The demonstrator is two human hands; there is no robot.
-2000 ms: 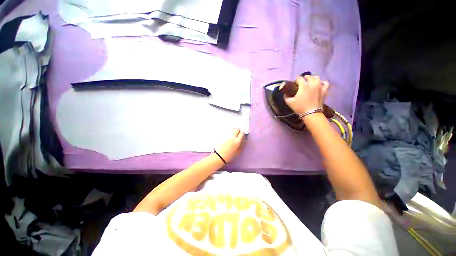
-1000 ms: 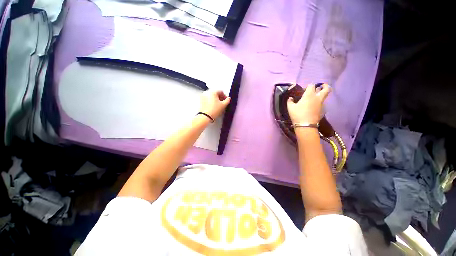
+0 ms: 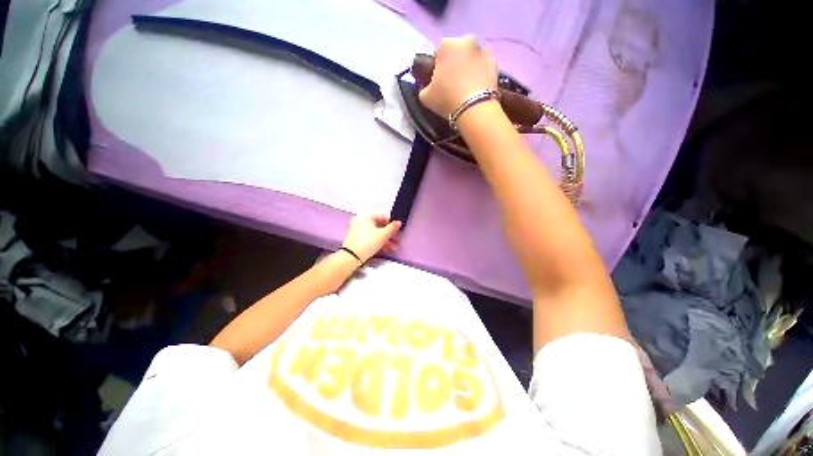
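Observation:
A pale grey-white sleeve panel (image 3: 241, 116) lies flat on the purple table cover (image 3: 526, 236). A dark navy strip (image 3: 258, 42) runs lengthwise along it, and a navy hem band (image 3: 409, 183) crosses its straight right end. My right hand (image 3: 461, 78) grips the brown handle of the steam iron (image 3: 437, 129), whose front rests over the upper part of the band. My left hand (image 3: 374, 237) is at the near end of the band, fingertips on the panel's corner; the fingers partly hide that corner.
Pale and navy pieces (image 3: 40, 80) hang at the table's left edge. Yellowish hoses (image 3: 570, 160) trail from the iron's rear. Crumpled grey-blue cloth (image 3: 700, 303) is heaped below the table at right, more cloth (image 3: 58, 276) at lower left. The pressed-piece stack is mostly out of view.
The iron has moved left onto the hem band. My left hand has moved from the strip's right end to the band's near end. The view has shifted, so the panel sits higher in it.

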